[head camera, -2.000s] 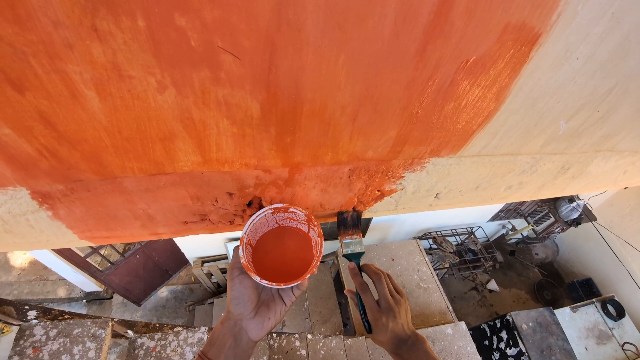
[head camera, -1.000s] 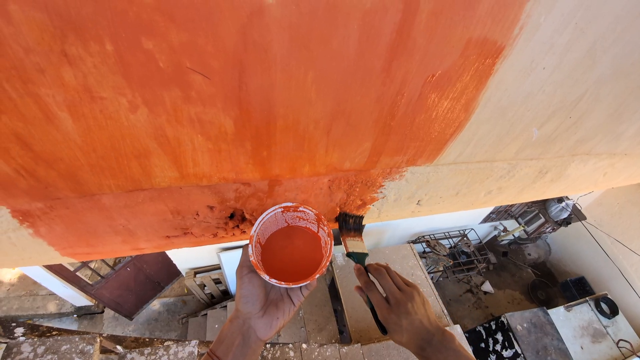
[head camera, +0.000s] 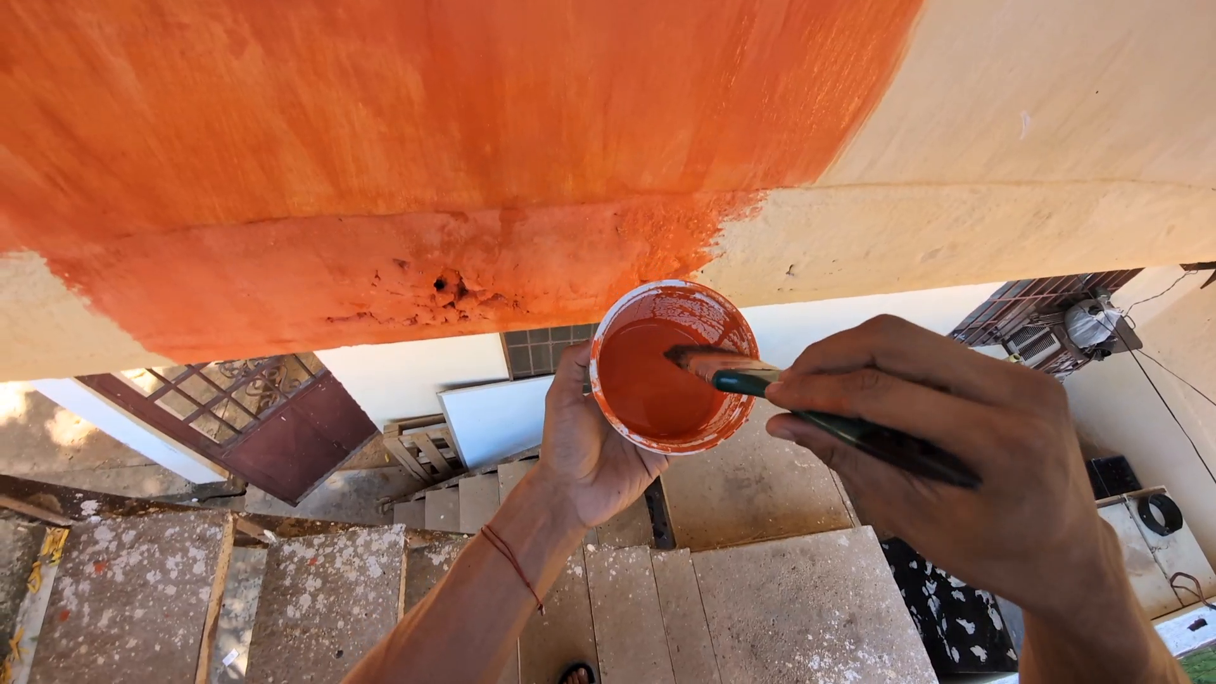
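Observation:
My left hand (head camera: 594, 446) holds a round tub of orange paint (head camera: 655, 380) from below and its left side, just under the lower edge of the wall (head camera: 427, 142). Between the fingers of my right hand (head camera: 950, 446) is a paintbrush with a green handle (head camera: 746, 382); its bristles are over the paint inside the tub, their dark tip at or close to the surface. The wall carries a broad orange coat, beige at both sides. Pitted, cracked plaster (head camera: 456, 290) shows near its lower edge.
Paint-spattered boards (head camera: 133, 579) and stair treads (head camera: 798, 589) lie far below, with a sandalled foot (head camera: 576, 674) at the bottom edge. A dark red metal gate (head camera: 304, 427) stands lower left, beside a white panel (head camera: 494, 418). Wires hang at the right near a window grille (head camera: 1031, 309).
The brush in my right hand has left the wall's lower edge and is now over the inside of the tub. My left hand still holds the tub.

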